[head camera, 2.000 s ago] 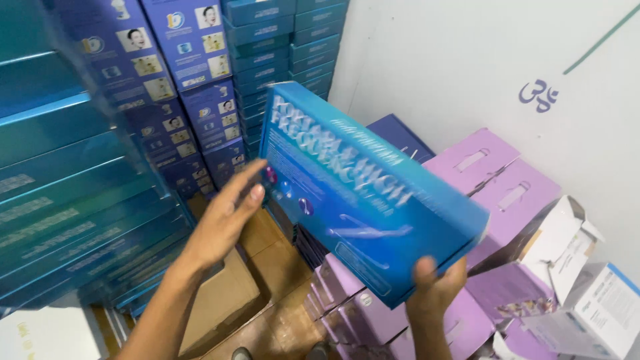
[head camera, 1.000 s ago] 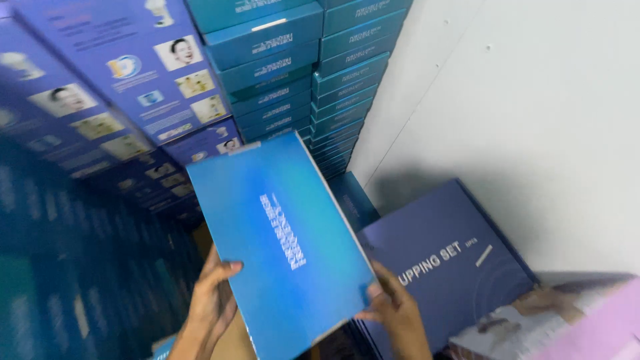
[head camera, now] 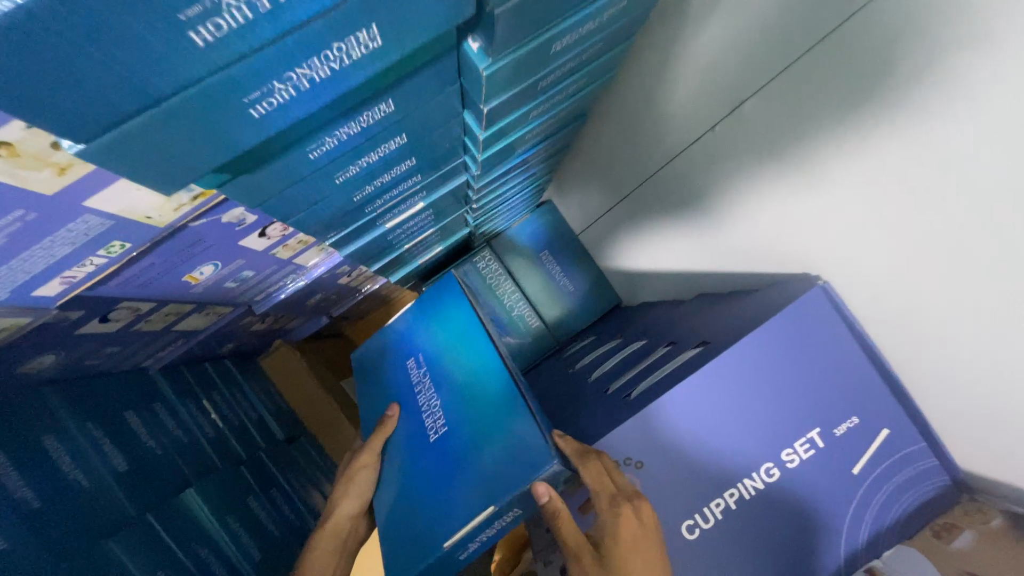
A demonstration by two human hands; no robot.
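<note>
A blue cardboard box with printed lettering (head camera: 456, 416) is held between both hands, its broad face toward me. My left hand (head camera: 356, 488) grips its left edge, thumb on the face. On the lower right corner is my right hand (head camera: 604, 504), thumb and fingers apart on two faces of the box. Just beyond the held box, two similar teal boxes lie side by side, a nearer one (head camera: 512, 308) and a farther one (head camera: 556, 272). The undersides of both hands' grips are hidden.
Tall stacks of teal boxes (head camera: 336, 96) rise ahead beside a white wall (head camera: 840, 160). Purple printed boxes (head camera: 192, 264) stand at left, above more dark teal boxes (head camera: 152, 464). A large cupping set box (head camera: 768, 448) is at right. An open brown carton (head camera: 308, 392) sits below.
The box has turned from its printed, text-filled side to a plainer face and has moved down close to the teal boxes in the corner. The view has shifted strongly toward that corner.
</note>
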